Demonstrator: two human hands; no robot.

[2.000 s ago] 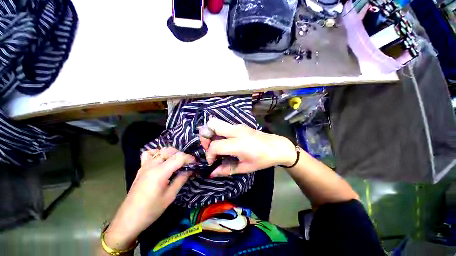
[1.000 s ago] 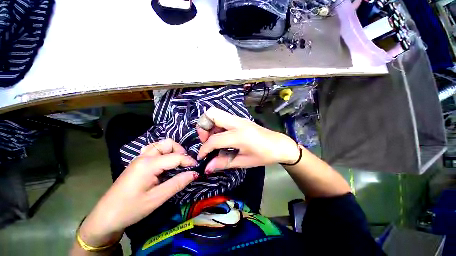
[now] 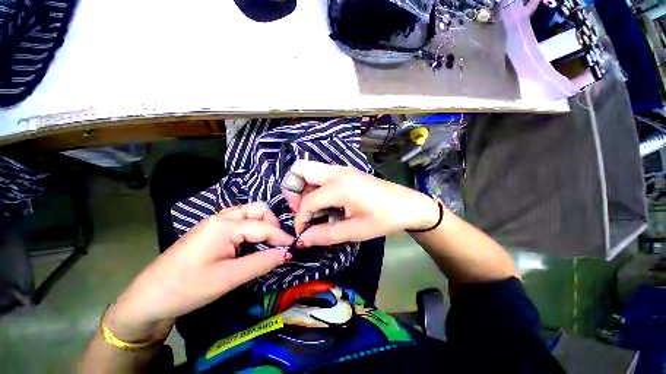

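Observation:
The black-and-white striped garment [image 3: 255, 164] lies bunched on my lap, just below the table edge. My left hand [image 3: 219, 248] pinches a small dark part of the cloth between thumb and fingers. My right hand [image 3: 350, 204], with a dark bracelet and a greyish cover on one finger, has its thumb and fingertip closed at the same spot, close to the left fingertips. No needle or thread can be made out between the fingertips.
The white table [image 3: 190, 62] runs across the top. A striped pile [image 3: 33, 44] is at left. A clear bag with dark contents [image 3: 380, 33], a grey mat [image 3: 467, 73] with small dark bits and a pink basket of spools [image 3: 522, 47] are at right. A grey cloth-like box [image 3: 533, 175] stands right.
The view has shifted, so the phone has left the picture. The right thumb and fingertip have come in to the left fingertips; both hands stay at the garment.

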